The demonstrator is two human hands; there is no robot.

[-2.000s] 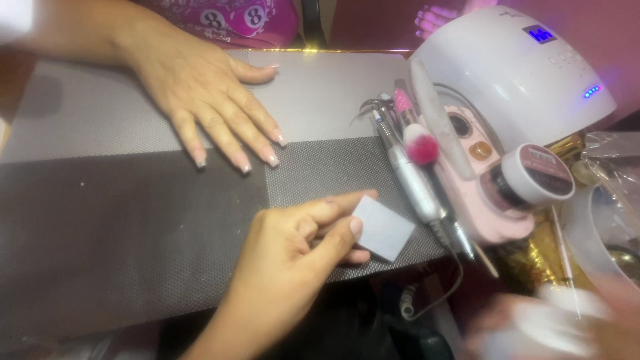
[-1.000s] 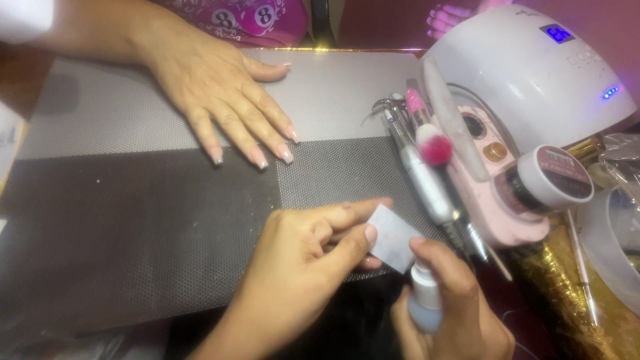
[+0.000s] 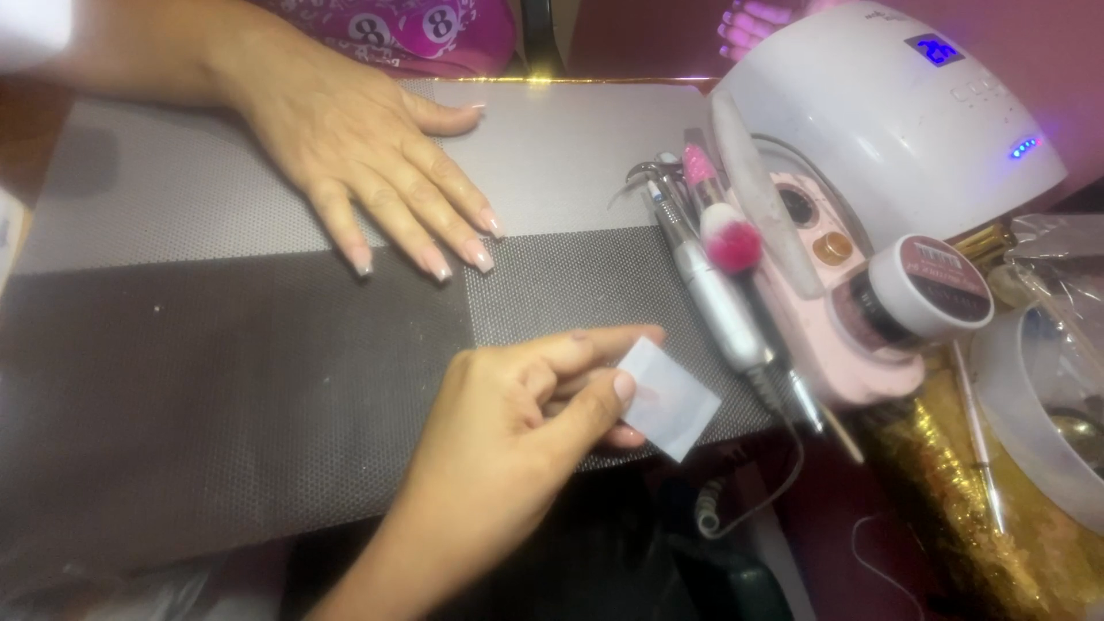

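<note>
Between the thumb and fingers of my left hand (image 3: pixel 526 423) is a small white square wipe (image 3: pixel 671 398), held above the front right part of the table mat (image 3: pixel 561 285). My right hand is out of view. Another person's hand (image 3: pixel 371 147) rests palm down on the mat with its fingers spread, beyond my left hand and to its left. Its nails are long, with pale tips. Right of the wipe lies a silver nail drill handpiece (image 3: pixel 720 302), beside a brush with pink bristles (image 3: pixel 733 244).
A white nail lamp (image 3: pixel 871 112) with a lit display stands at the back right, with another person's fingertips (image 3: pixel 750 26) beside it. In front are a pink drill base (image 3: pixel 871 371), a nail file (image 3: pixel 763 198), a lidded jar (image 3: pixel 927 289) and a translucent white bowl (image 3: pixel 1026 414). A cord hangs at the mat's edge.
A second ago my right hand held a small bottle against the wipe; both have left the view. My left hand still holds the wipe. The other person's hand stays on the mat.
</note>
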